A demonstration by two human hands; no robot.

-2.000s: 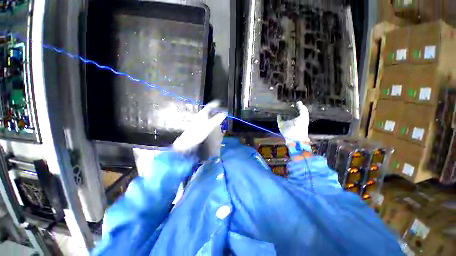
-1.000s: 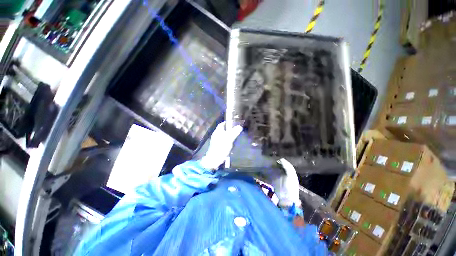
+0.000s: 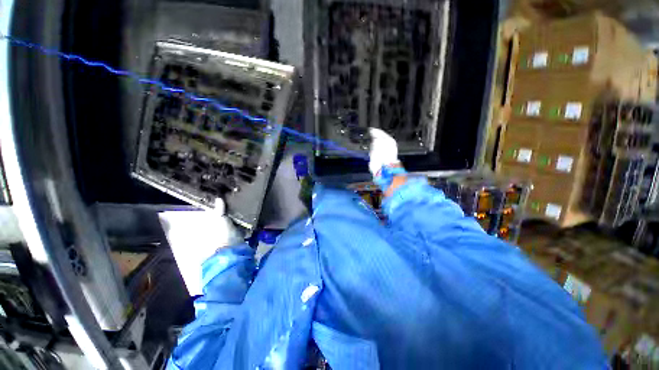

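My left hand (image 3: 224,228), in a white glove, grips the near edge of a dark solder carrier (image 3: 209,134) with pale metal edges and many cut-outs. The carrier is turned at an angle over the left black tote (image 3: 101,144). Its thumb side shows at the edge; the fingers beneath are hidden. My right hand (image 3: 383,150), also gloved, is at the near edge of a second carrier (image 3: 379,79) lying in the right black tote (image 3: 466,108). Its fingers are small and blurred, so I cannot tell if they grip.
A blue coiled cord (image 3: 94,63) crosses above the left carrier towards my right hand. A white sheet (image 3: 181,249) lies below the left tote. A curved metal rail (image 3: 36,217) runs along the left. Stacked cardboard boxes (image 3: 542,130) and clear trays of orange parts (image 3: 498,206) are on the right.
A second ago both hands were at a carrier above the right tote. Now my left hand holds a carrier over the left tote, and my right hand is at one in the right tote.
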